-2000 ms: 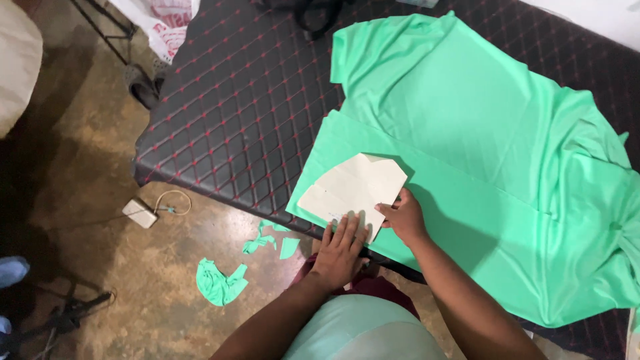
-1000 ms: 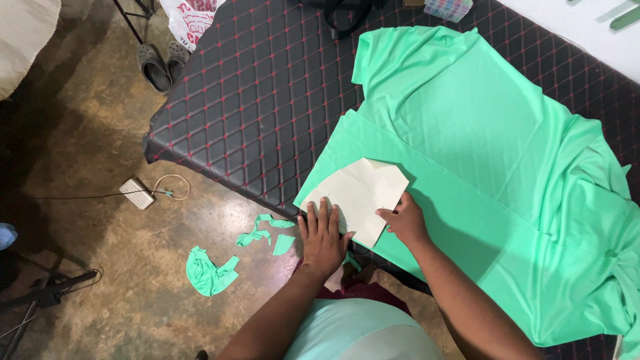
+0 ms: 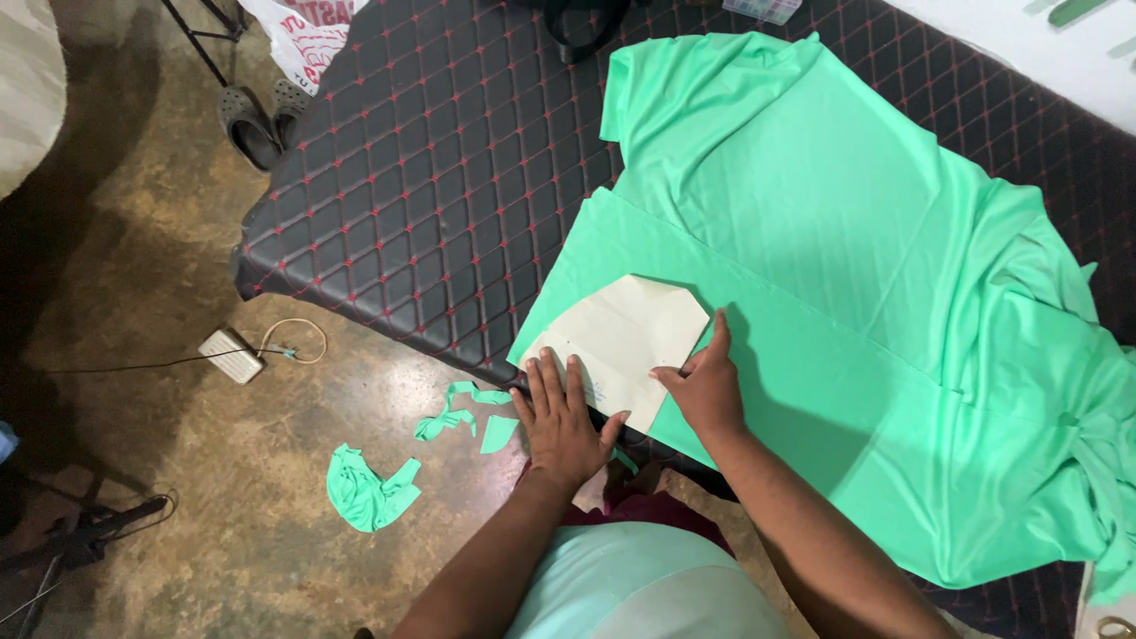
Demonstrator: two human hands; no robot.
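Observation:
A cream paper pattern piece [image 3: 612, 342] with one curved edge lies flat on a folded layer of mint-green fabric [image 3: 799, 390] at the near table edge. My left hand [image 3: 564, 426] rests on its lower left part, fingers spread and pressing down. My right hand [image 3: 706, 382] is at the right edge of the pattern, its thumb on the paper and its index finger stretched out over the fabric; whether it pinches anything is unclear. Beyond the folded layer the rest of the green fabric spreads in loose wrinkles.
The table has a black quilted cover [image 3: 426, 177] with red stitching. A black strap [image 3: 581, 35] and a clear plastic box [image 3: 763, 9] lie at its far side. On the floor are green fabric scraps [image 3: 368, 493], a white power strip [image 3: 231, 355], clogs [image 3: 248, 129] and a plastic bag [image 3: 306, 35].
Over the last second, my right index finger has stretched out away from the pattern's edge. My left hand stays on the paper, which has hardly moved on the fabric.

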